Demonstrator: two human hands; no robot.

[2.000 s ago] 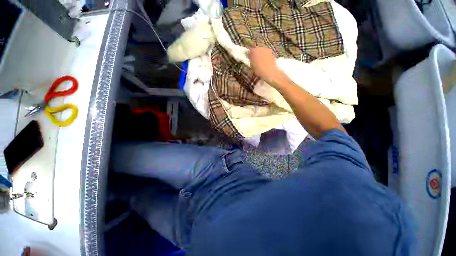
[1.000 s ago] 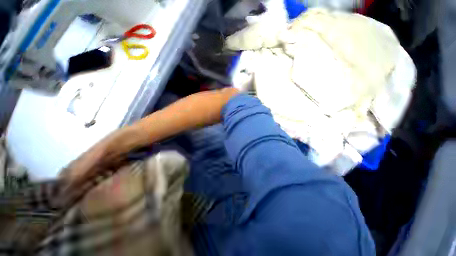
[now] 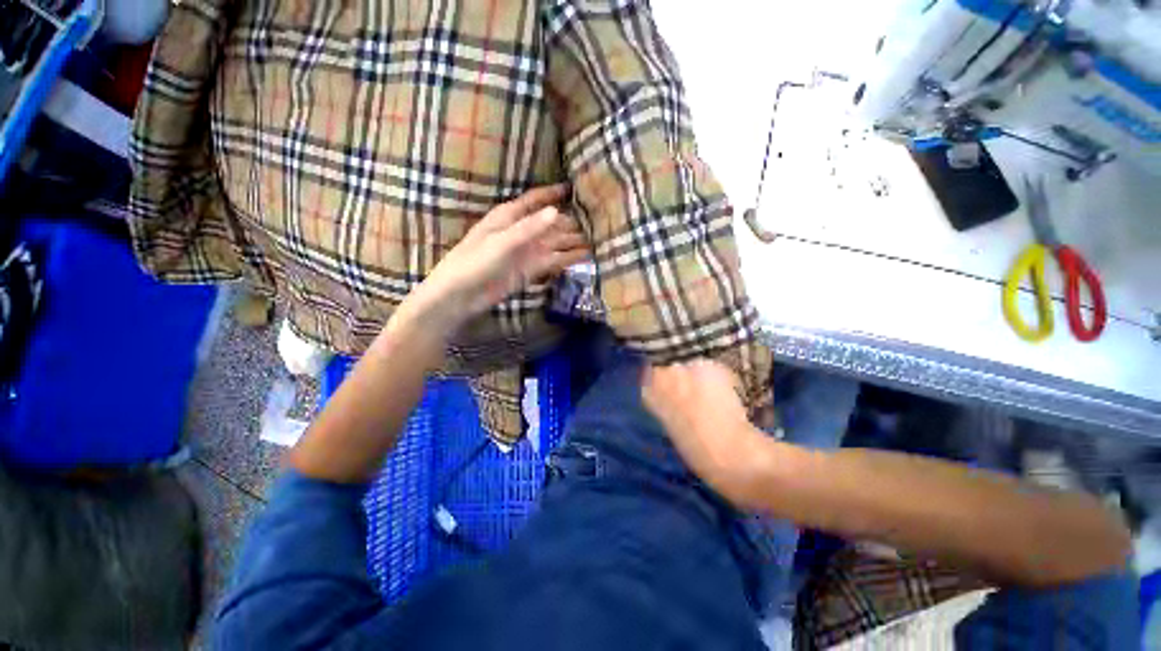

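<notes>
A plaid garment point(image 3: 382, 140) with a body and sleeves lies over the left part of the white table and hangs over its front edge. My left hand point(image 3: 503, 254) lies flat on the garment body with its fingers slightly apart, fingertips against the near sleeve's inner edge. My right hand point(image 3: 694, 401) is curled on the cuff end of that sleeve point(image 3: 656, 242), at the table edge. Its fingertips are hidden.
The white sewing machine point(image 3: 1019, 76) stands at the upper right. A dark flat pad point(image 3: 965, 185) and red-and-yellow scissors point(image 3: 1047, 274) lie near it. A blue basket point(image 3: 439, 477) is below the garment. Plaid pieces point(image 3: 879, 591) are at lower right.
The view has swung left from the heaped work bundle to the table. The plaid garment now lies spread in front of me, and both my hands are on it.
</notes>
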